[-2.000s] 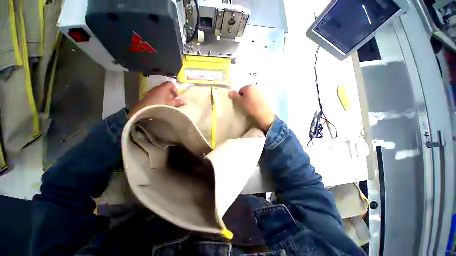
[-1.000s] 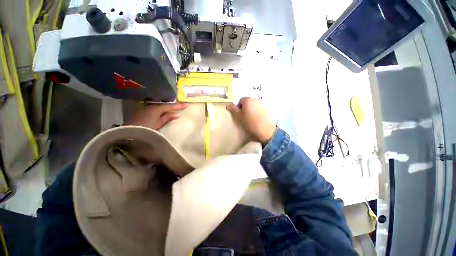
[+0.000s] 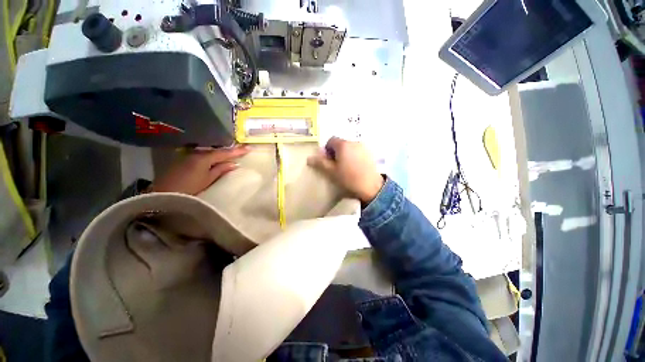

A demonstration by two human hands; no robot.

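Note:
The beige bag body lies in front of me with its wide opening towards the lower left. A yellow binding strip runs up its middle to the yellow clamp frame. The bag's flattened end meets the clamp's near edge. My left hand lies on the bag's left side with fingers spread, partly behind the raised opening. My right hand pinches the bag's right edge with thumb and fingertips, just right of the clamp.
The dark grey machine head stands at upper left. A touchscreen is at upper right. A thin black cable and a yellow oval piece lie on the white table. Beige pieces with yellow edges hang at far left.
The bag's opening has swung to the lower left and spread wider. My left hand has flattened out on the bag. The view has shifted, showing more of the machine's top.

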